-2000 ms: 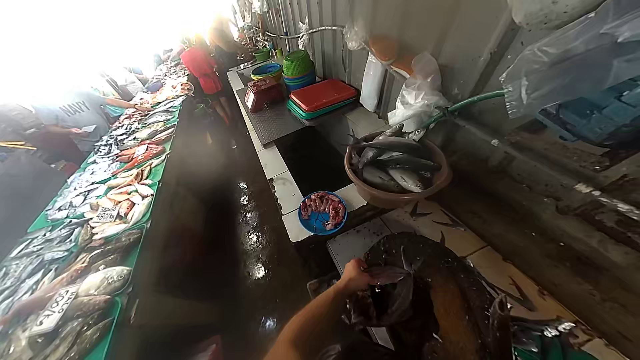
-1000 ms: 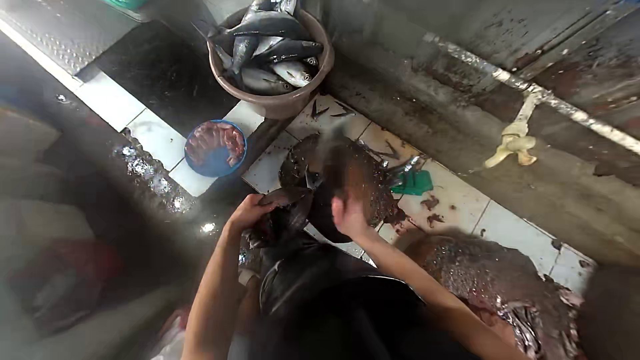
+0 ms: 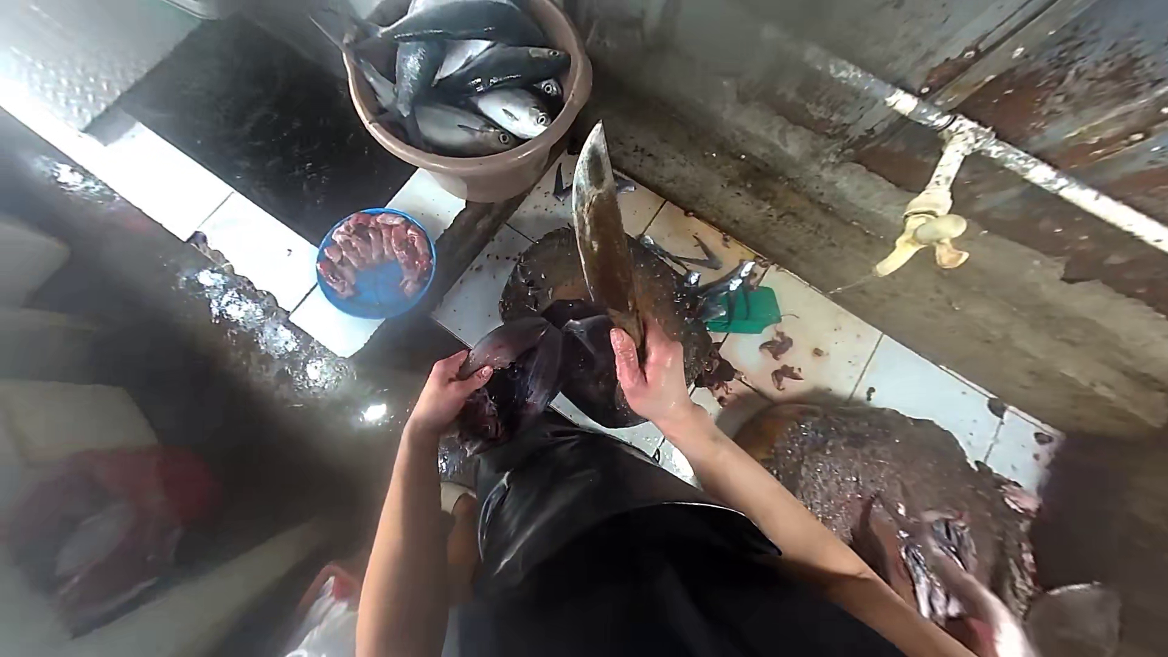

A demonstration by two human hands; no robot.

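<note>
My right hand (image 3: 655, 370) grips the handle of a large stained knife (image 3: 604, 224), its broad blade pointing up and away over a round chopping block (image 3: 547, 265). My left hand (image 3: 449, 392) holds the edge of a dark, opened-out fish (image 3: 538, 360), which lies at the near side of the block. The far end of the fish reaches close to my right hand; whether they touch is unclear. Beyond the block stands a brown plastic basin (image 3: 474, 173) of whole fish. Left of the block, a blue bowl (image 3: 379, 306) holds pinkish-red fish pieces.
Cut fish tails and a green plastic piece (image 3: 750, 310) lie on the white tiles (image 3: 821, 351). A second chopping block (image 3: 876, 456) with fish on it is at lower right, another person's blurred hand (image 3: 985, 602) beside it. A tap (image 3: 931, 228) juts from a wall pipe.
The view has swung down from the market aisle to the block. My right hand, blurred over the block a second ago, now shows the knife raised. My left hand remains at the fish.
</note>
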